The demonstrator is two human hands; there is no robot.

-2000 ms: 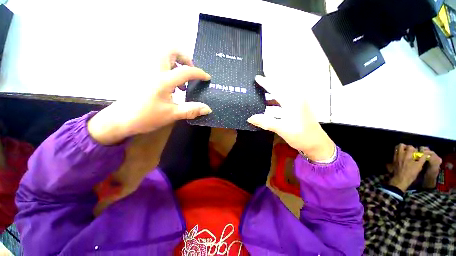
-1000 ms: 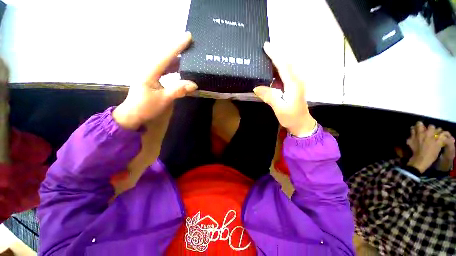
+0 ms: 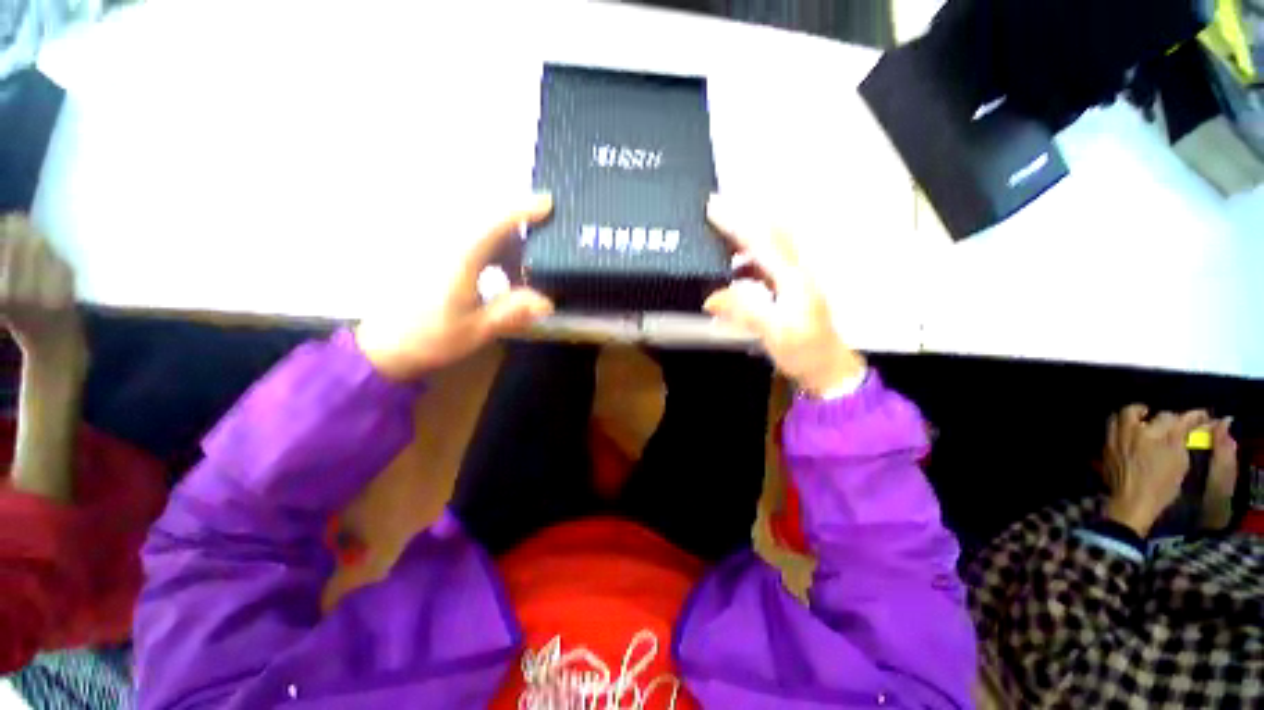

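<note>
A closed black gift box with white lettering and a fine pale pattern lies on the white tabletop near its front edge. My left hand holds the box's left side, with its thumb at the near left corner. My right hand holds the right side, with its thumb at the near right corner. The palms are off the box. The box's underside is hidden.
Black boxes are piled at the back right, beside grey and yellow items. A neighbour's hands hold a small yellow item at the right. Another person's hand and a dark box are at the left.
The cover's front flap, flat two seconds ago, is now folded down and the box looks closed. The view shifted, so the box appears lower than one second ago. Another person's hand has appeared at left.
</note>
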